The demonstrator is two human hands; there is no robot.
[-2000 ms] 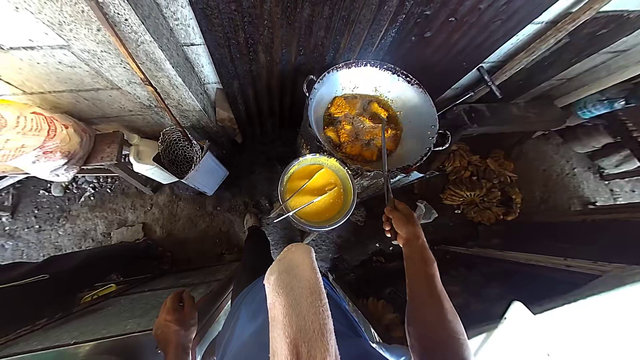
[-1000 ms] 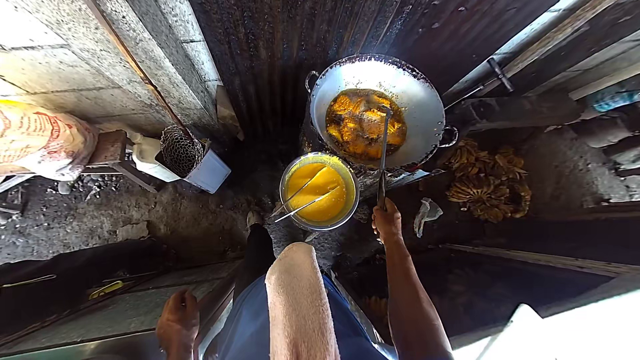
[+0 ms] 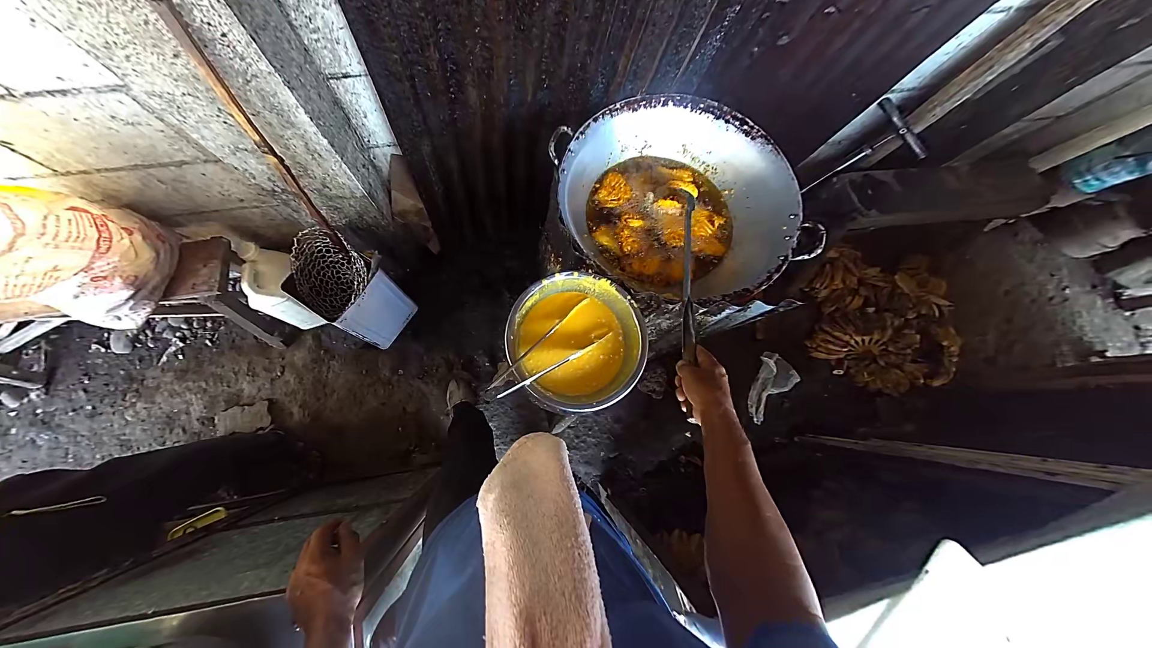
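Observation:
My right hand (image 3: 703,387) grips the handle of a long metal ladle or spatula (image 3: 688,270), whose head lies among orange fried pieces (image 3: 634,236) in dark bubbling oil. The oil fills the bottom of a large two-handled metal wok (image 3: 758,180). Left of my right hand stands a metal bowl (image 3: 643,346) of yellow batter (image 3: 594,360), with two thin metal rods, perhaps tongs (image 3: 551,364), leaning over its rim. My left hand (image 3: 328,569) is low at the left, its fingers curled, beside a metal-edged surface; whether it holds anything cannot be told.
A wire strainer (image 3: 328,274) with a long handle stands in a white plastic container (image 3: 378,310) at the left, near a filled sack (image 3: 81,256) on a wooden bench (image 3: 200,270). Banana bunches (image 3: 877,328) and a plastic bag (image 3: 772,382) lie right of the wok. Corrugated metal rises behind it.
My right hand has moved slightly, and the head of the tool has shifted within the oil. The left hand has stayed low at the left.

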